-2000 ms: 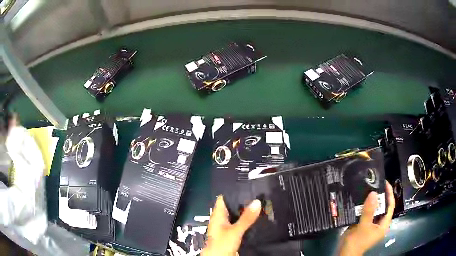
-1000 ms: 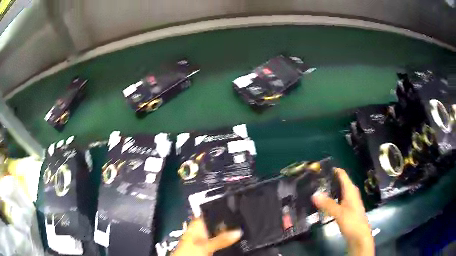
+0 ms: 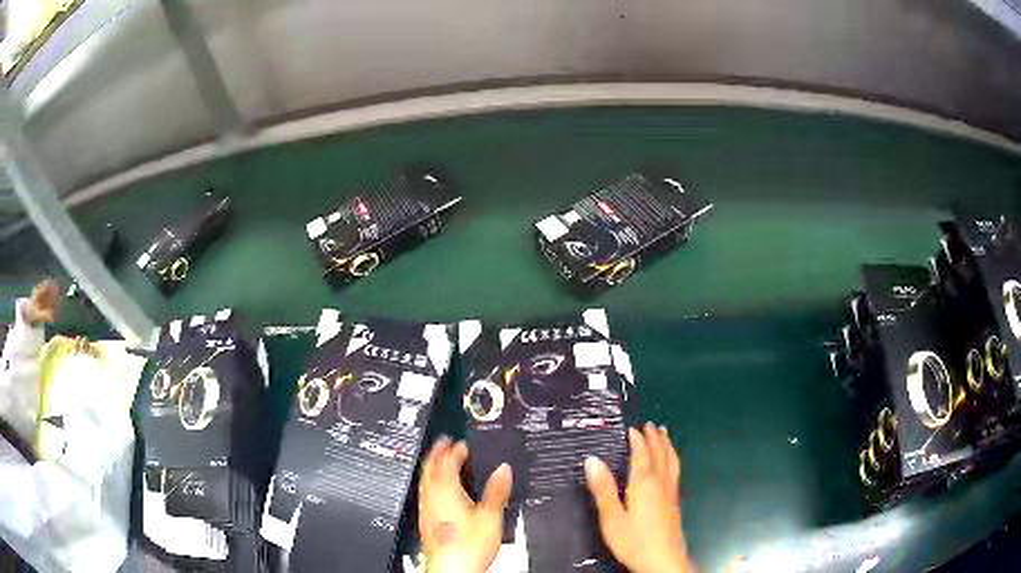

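Three overlapping stacks of flat black carton blanks with white tabs lie along the near side: a left stack (image 3: 185, 420), a middle stack (image 3: 353, 448) and a right stack (image 3: 560, 431). My left hand (image 3: 461, 509) is at the left edge of the right stack, its thumb over the top blank. My right hand (image 3: 640, 504) is at that stack's right edge, thumb over the blank, fingers spread beside it. The top blank lies flat. Both hands look open; their wrists are cut off by the lower edge.
Formed black cartons (image 3: 912, 369) with gold rings stand piled at far right. Separate cartons lie on the green belt, one (image 3: 621, 229) at centre. A grey rail (image 3: 90, 229) slants down at left. A neighbouring person's hand (image 3: 43, 302) and white sleeve show at far left beside yellow material (image 3: 84, 386).
The carton held between my hands is no longer in them. Both hands have moved to the right stack's sides. The camera view has shifted, and the belt cartons lie further left than two seconds ago.
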